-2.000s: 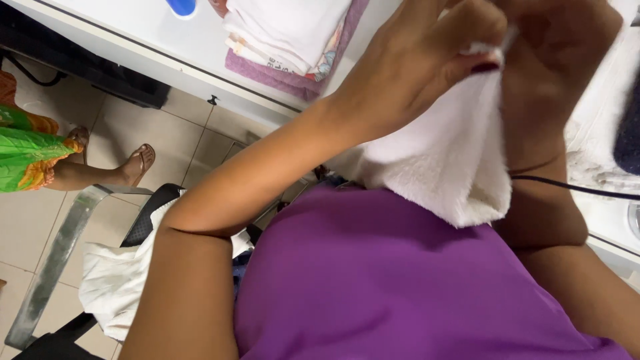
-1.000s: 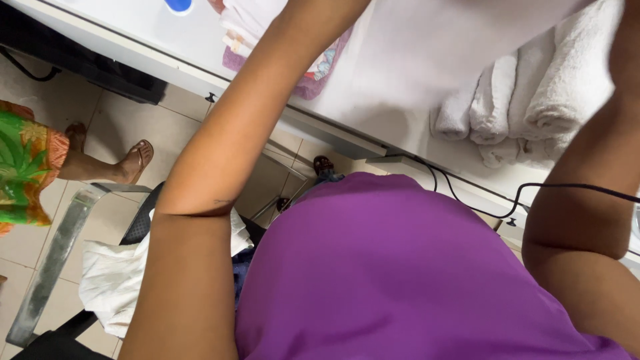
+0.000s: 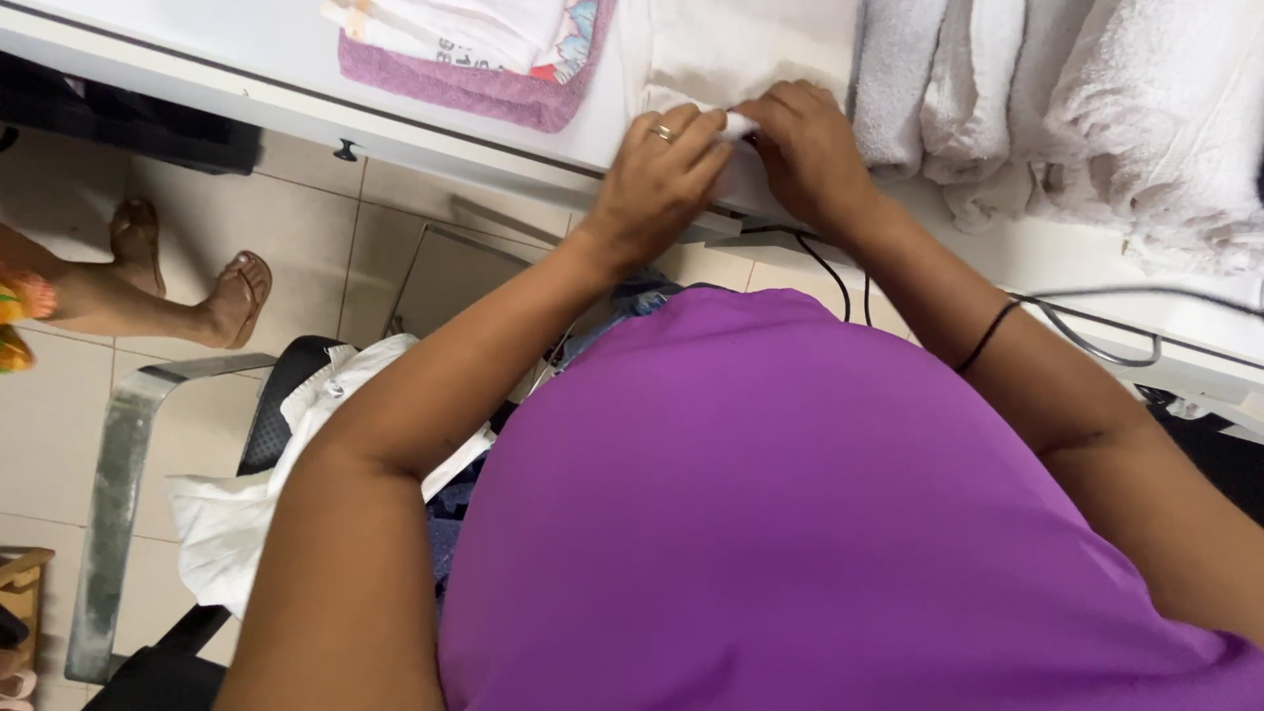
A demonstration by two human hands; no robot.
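A white cloth [image 3: 750, 44] lies flat at the near edge of the white table, its near end gathered into a small roll between my hands. My left hand [image 3: 662, 178], with a ring on one finger, pinches the roll's left part. Close beside it, my right hand [image 3: 805, 148] grips the right part, fingers curled. Several rolled white towels [image 3: 973, 89] lie to the right of my right hand. Left of my hands sits a folded purple towel [image 3: 474, 94] with white printed cloths [image 3: 474, 30] on top.
The white table [image 3: 197, 74] has a drawer knob [image 3: 345, 150] on its front. Black cables [image 3: 1106, 296] run by my right forearm. A chair with a metal armrest [image 3: 123, 494] holds white cloth [image 3: 222, 533] at my left. A person's sandalled feet [image 3: 237, 296] stand on the tiled floor.
Two seconds ago my hands held a white cloth up in front of me. Now the cloth is laid on the table and both hands are together at its near end.
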